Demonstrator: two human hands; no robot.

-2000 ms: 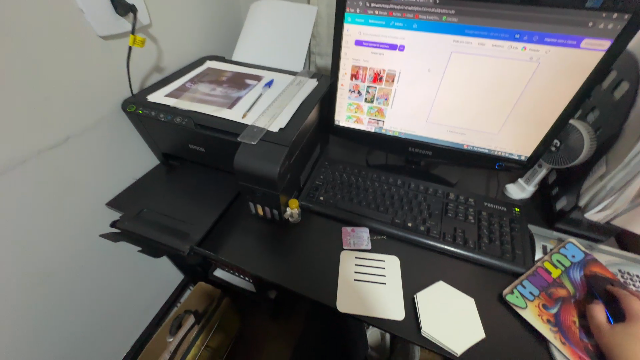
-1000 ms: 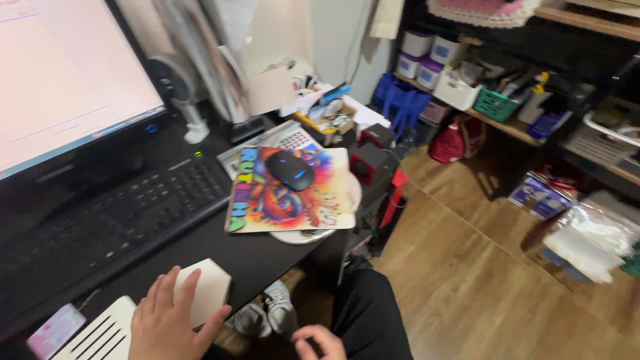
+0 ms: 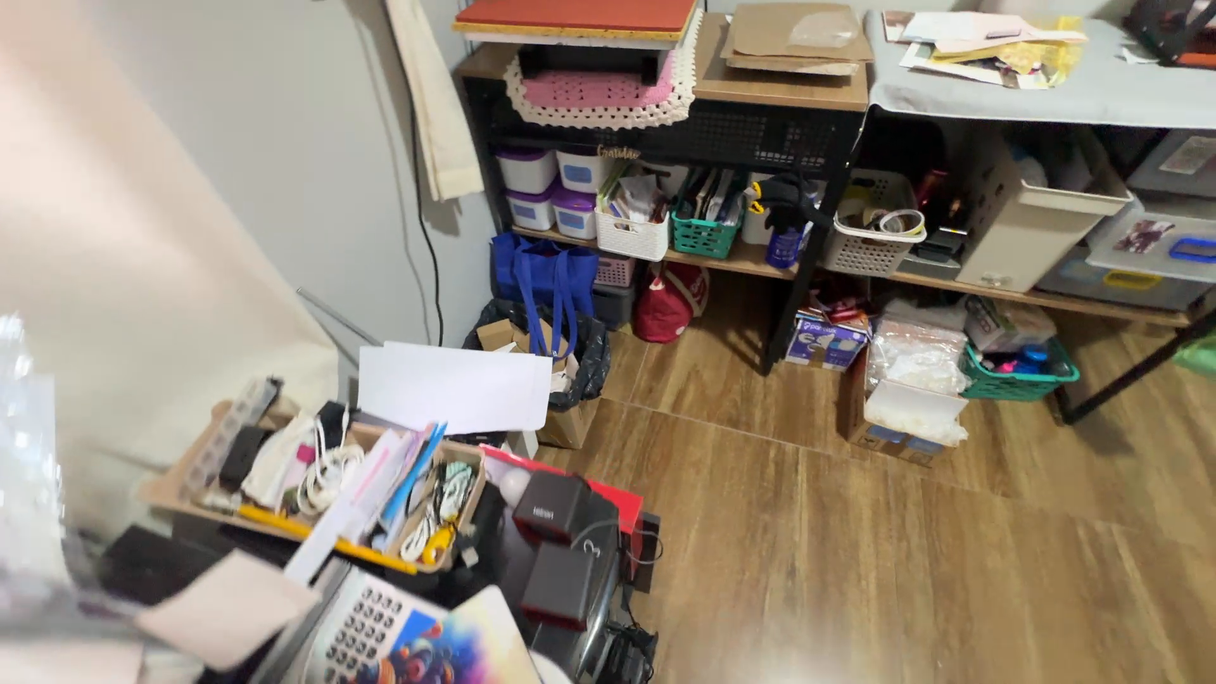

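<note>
Neither of my hands shows in the head view at this moment. At the lower left, a colourful mouse pad (image 3: 475, 646) lies partly in view over a sheet printed with repeated figures (image 3: 370, 617). Behind it is a shallow cardboard tray (image 3: 465, 556) holding white cables (image 3: 328, 480), a blue pen-like item (image 3: 415, 470) and other supplies. A yellow pencil-like stick (image 3: 328, 539) runs along the tray's front edge. White paper sheets (image 3: 456, 389) lie behind the tray. Two dark speakers (image 3: 559, 581) stand to its right.
Wooden floor (image 3: 788, 532) stretches across the right. A black-framed shelf (image 3: 788, 294) at the back holds lidded tubs (image 3: 527, 171), a white basket (image 3: 632, 235) and a green basket (image 3: 703, 236). Below are a blue bag (image 3: 541, 275), a red bag (image 3: 665, 309) and an open carton (image 3: 898, 432).
The view has swung far right, away from the monitor and keyboard. My hands, one at the white hexagonal cards a second ago, have left the view.
</note>
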